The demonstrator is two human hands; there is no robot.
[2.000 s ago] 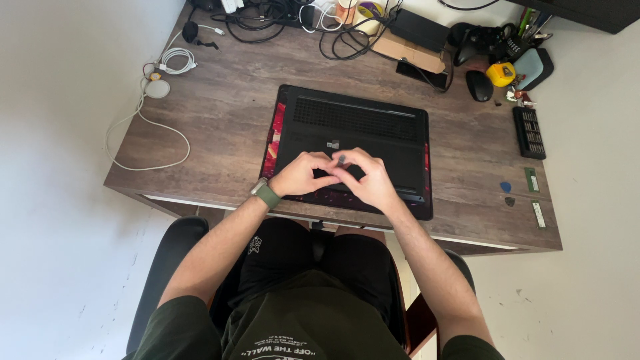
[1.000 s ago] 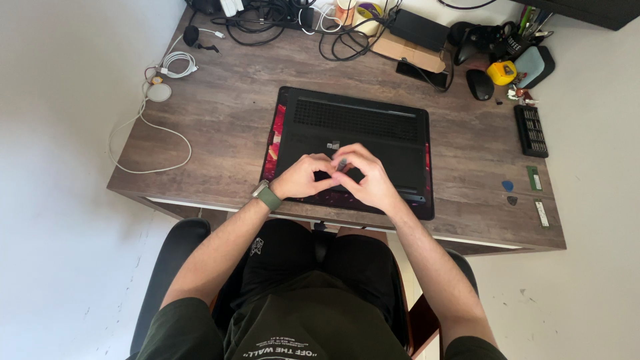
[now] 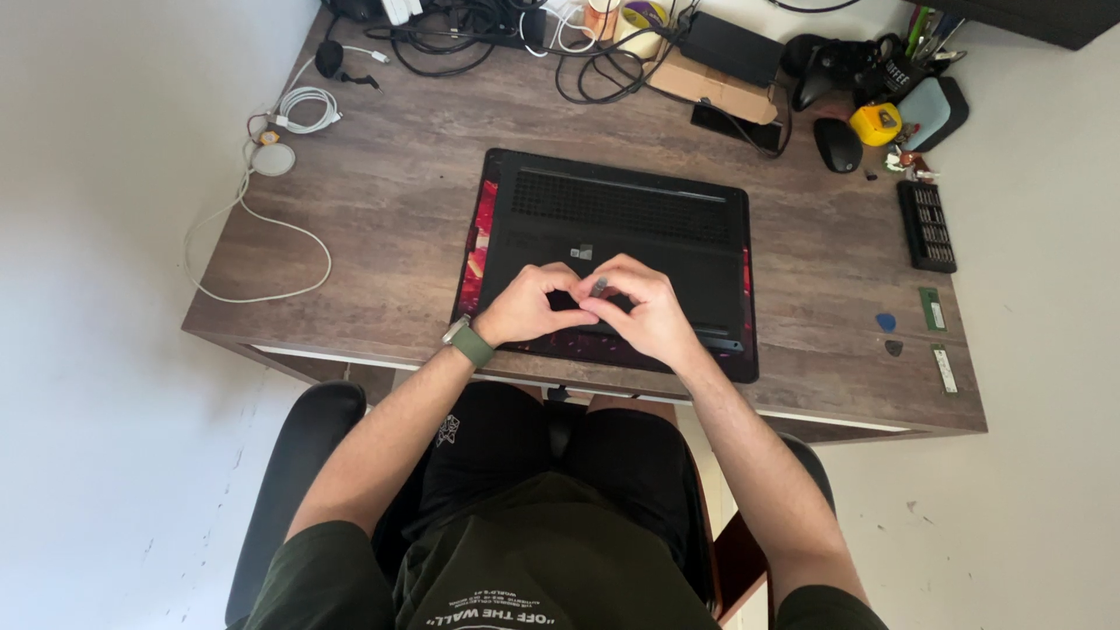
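A black laptop [image 3: 630, 210] lies upside down, its vented underside up, on a dark mat with red patterns [image 3: 477, 254]. Over its near half, my right hand [image 3: 634, 302] holds a small grey cylindrical tool, perhaps a screwdriver handle [image 3: 598, 286], between thumb and fingers. The fingertips of my left hand [image 3: 535, 304] meet those of my right hand at the tool's lower end; whether they grip anything is hidden. A green-banded watch [image 3: 470, 341] is on my left wrist.
At the right are a bit case [image 3: 927, 226], a green memory module [image 3: 933, 309], a small labelled circuit board [image 3: 944, 368], two picks [image 3: 886, 322] and a black mouse [image 3: 837, 144]. Tangled cables [image 3: 604, 70] and a black power brick [image 3: 731, 48] line the back. A white cable [image 3: 262, 297] loops at left.
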